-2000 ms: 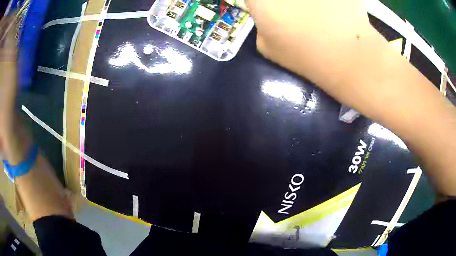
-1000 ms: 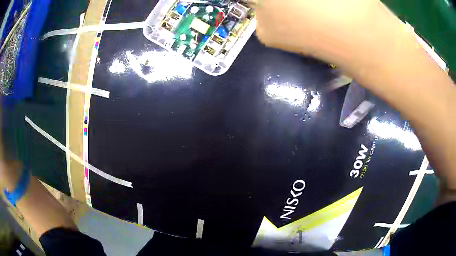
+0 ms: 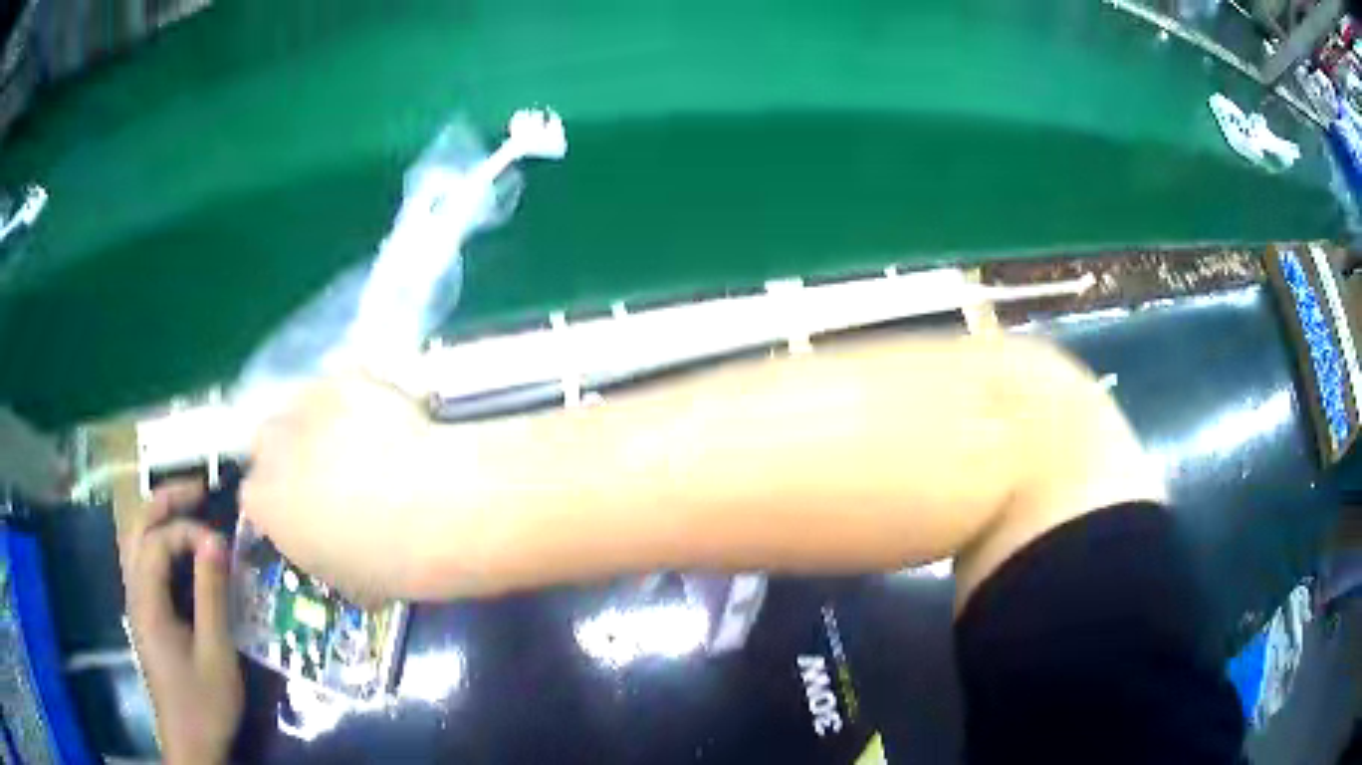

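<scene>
The open housing with its green circuit board [image 3: 306, 617] lies at the lower left, partly covered by my right hand. My left hand [image 3: 187, 590] is at its left side, fingers bent and apart, with nothing visible in them. My right hand [image 3: 321, 463] is blurred above the housing; its fingers are hidden, so its grip cannot be told. A clear plastic bag [image 3: 411, 262] runs from behind my right hand up onto the green belt, with a white plug [image 3: 536, 133] at its far end.
The green conveyor belt [image 3: 837, 165] crosses the top, with a white item [image 3: 1252, 132] at far right. A white rail [image 3: 702, 324] edges it. A blue bin [image 3: 30, 643] is at lower left. A translucent piece [image 3: 737, 610] lies on the black sheet [image 3: 523, 702].
The view has shifted up to the belt. My left hand has come from the left edge to the housing. My right forearm now lies across the picture, and the bag and plug have come into view.
</scene>
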